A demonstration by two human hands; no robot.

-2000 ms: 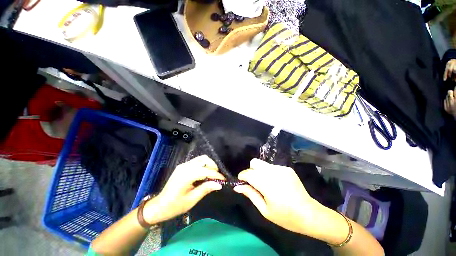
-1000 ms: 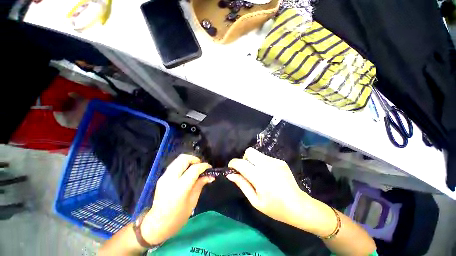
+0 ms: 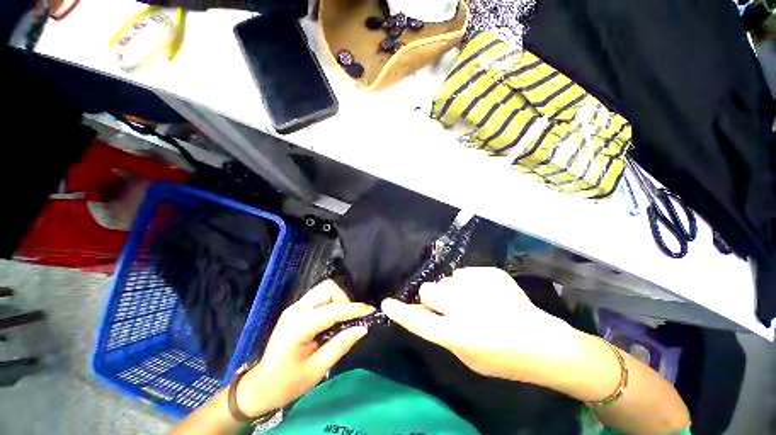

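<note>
A narrow black glittering trim [image 3: 430,270] runs from a pale spot at the white table's edge down to my hands. Black fabric [image 3: 374,242] hangs around it and lies on my lap. My left hand [image 3: 310,336] pinches the trim between thumb and fingers. My right hand [image 3: 464,319] is close beside it, fingertips bent together at the trim and touching it. A needle or thread cannot be made out.
The white table [image 3: 383,157] bears a phone [image 3: 285,72], a tan container [image 3: 391,64] with dark round pieces, a yellow-and-black striped bundle [image 3: 532,119], scissors [image 3: 668,221] and black cloth [image 3: 664,93]. A blue crate [image 3: 111,340] and purple stool [image 3: 625,331] stand below.
My right hand has shifted right and turned, its fingertips still at the trim. My left hand has stayed low, pinching the trim. The trim now shows stretched up to the table edge.
</note>
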